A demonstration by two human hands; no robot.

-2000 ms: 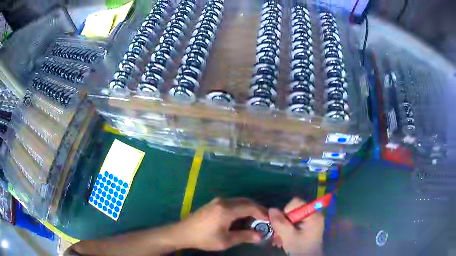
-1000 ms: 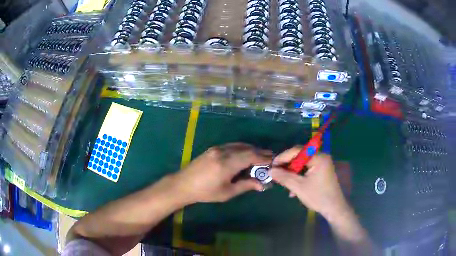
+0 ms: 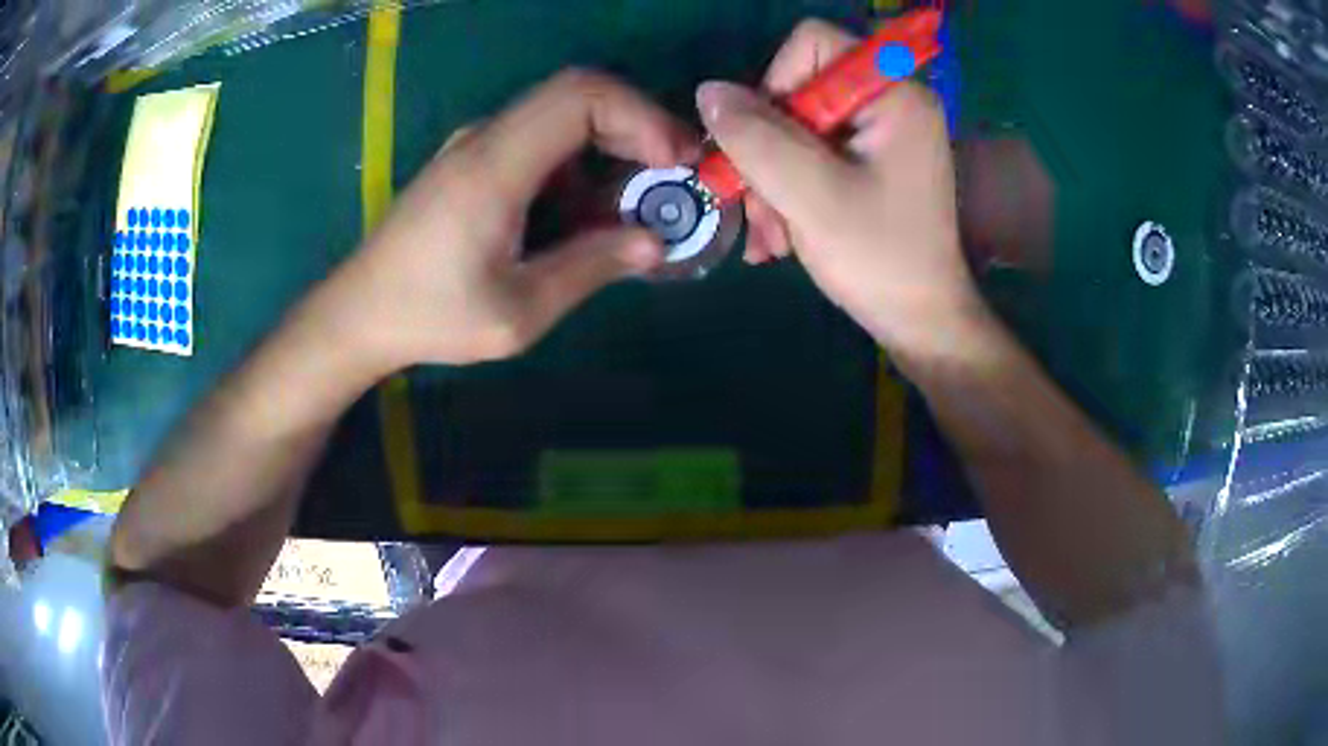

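A round part with a silver-white outer ring and dark concentric centre is above the green mat. My left hand is bare and holds it by the rim between thumb and fingers. My right hand is bare and holds a red pen-like tool with a blue dot. The tool's lower end is at the right rim of the part; its exact tip is too small to make out. A clear edge shows below the part.
A loose round part lies on the mat at the right. A dot label sheet lies at the left. A brown square is right of my right hand. Side trays stand at the far right. A green label is at the near edge.
The view has tilted down, so the tray rows ahead have left the picture and the mat's near edge and pink clothing show. The hands still hold part and tool together.
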